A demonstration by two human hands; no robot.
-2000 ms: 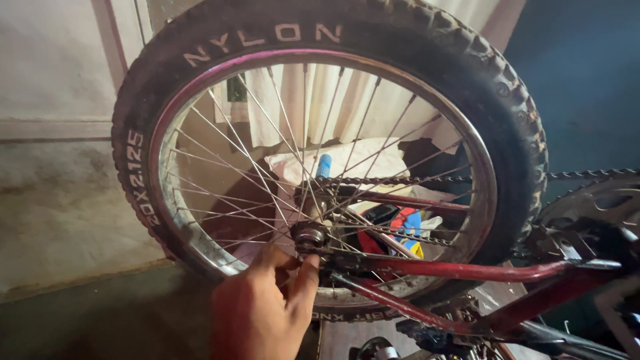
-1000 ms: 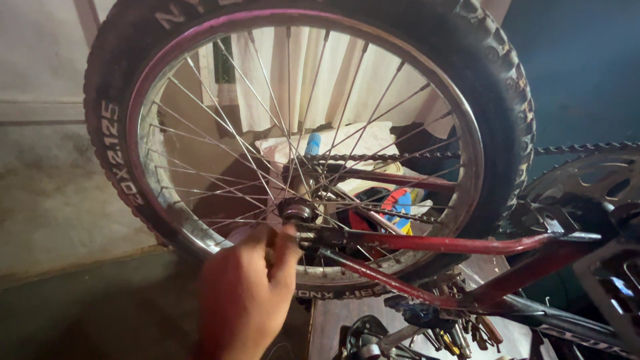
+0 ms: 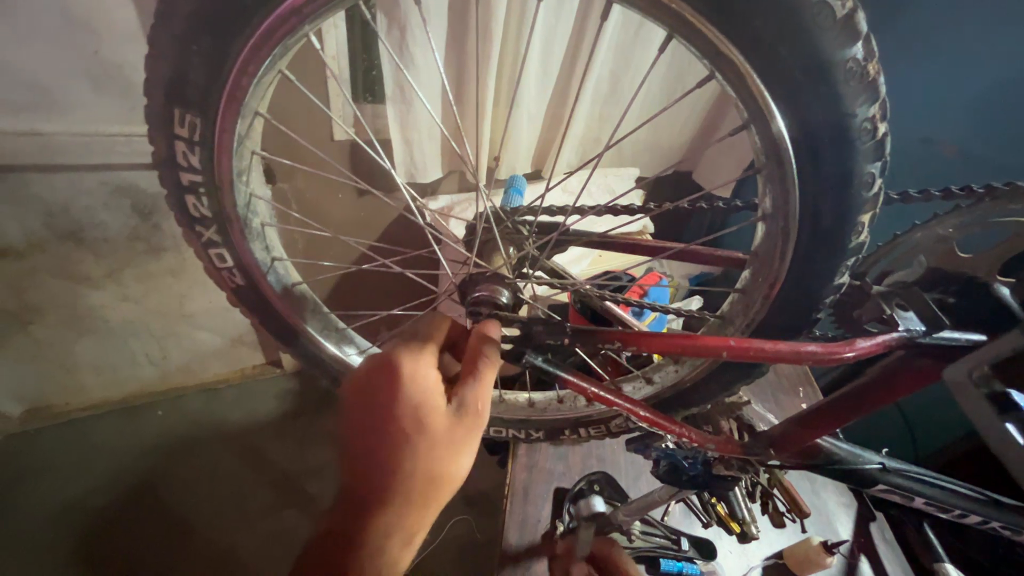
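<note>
My left hand (image 3: 428,376) reaches up from the bottom, with its thumb and fingers pinched at the outer end of the rear wheel's axle, just below the dark hub (image 3: 488,292). The fingertips partly hide what they hold. Beside them is the slotted end of the red bicycle frame (image 3: 704,346). The spoked wheel with its knobby tire (image 3: 200,192) stands upright, and the chain (image 3: 640,210) runs right from the hub's far side. My right hand (image 3: 596,558), low and blurred, is by the bicycle saddle (image 3: 672,540); its grip is unclear.
Several hand tools (image 3: 740,512) lie on the table (image 3: 544,464) under the frame, near a blue peg (image 3: 676,567) and a small pale bottle (image 3: 808,554). Another blue peg (image 3: 514,190) shows behind the spokes. The chainring (image 3: 952,240) is at right, a wall (image 3: 72,280) at left.
My left hand stays at the axle end, its fingers pinched there. My right hand has come into view at the bottom. The view has shifted closer to the wheel.
</note>
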